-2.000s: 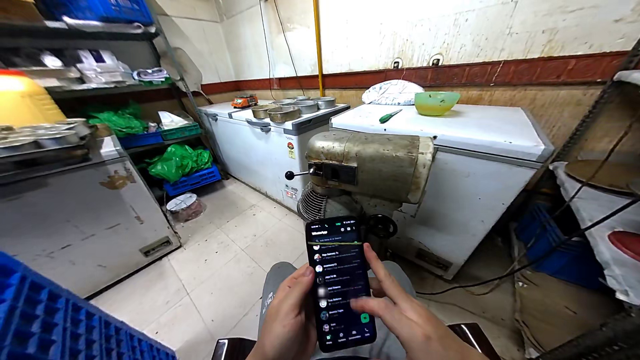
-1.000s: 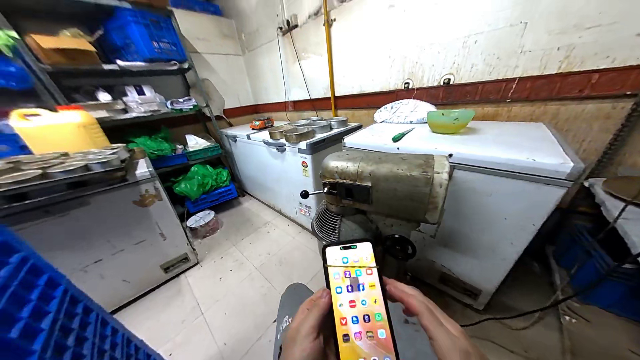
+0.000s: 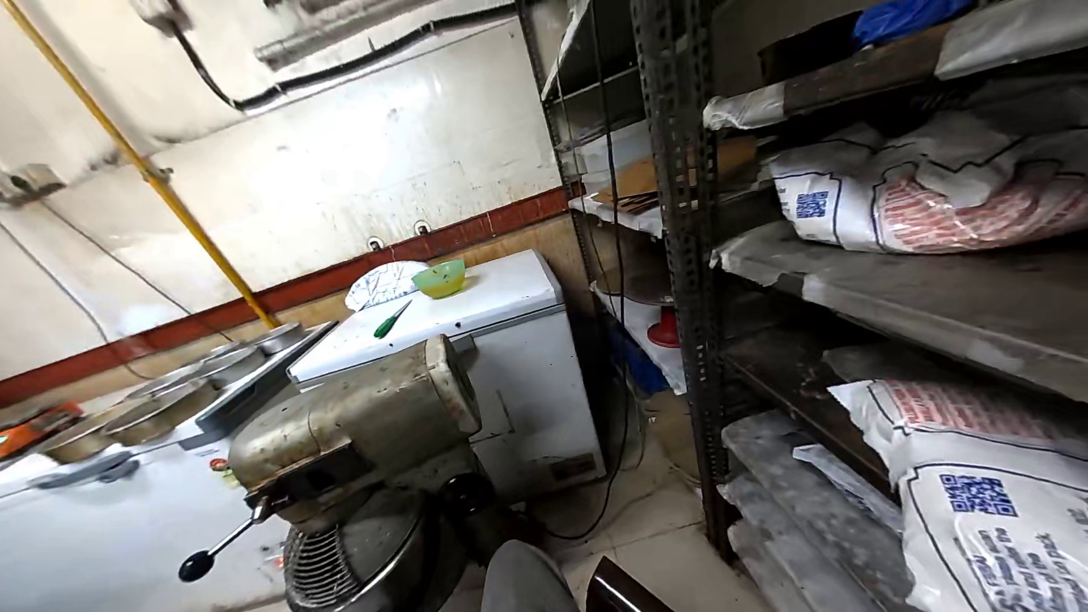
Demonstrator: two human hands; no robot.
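Note:
Neither my left hand nor my right hand shows in the view now, and the phone is out of sight too. A worn metal planetary mixer (image 3: 357, 425) stands in front of me, with a black-knobbed lever (image 3: 223, 544) at its left side and a wire guard (image 3: 321, 568) over its bowl. Behind it, a white chest freezer (image 3: 510, 297) carries a green-handled knife (image 3: 391, 321), a green plastic bowl (image 3: 440, 279) and a patterned cloth or bag (image 3: 384, 285). My knee (image 3: 525, 578) is at the bottom edge.
Metal shelving (image 3: 688, 255) rises on the right, holding a printed sack (image 3: 935, 195) and a lower sack (image 3: 1003, 501). Round metal pans (image 3: 161, 408) sit on another chest freezer (image 3: 153, 510) at left. A black cable (image 3: 608, 493) runs down to the tiled floor (image 3: 629, 544).
The view has swung to the right and tilted. Both hands and the phone, seen low in the earlier frames, have left the picture. The phone's screen changed between the two earlier frames.

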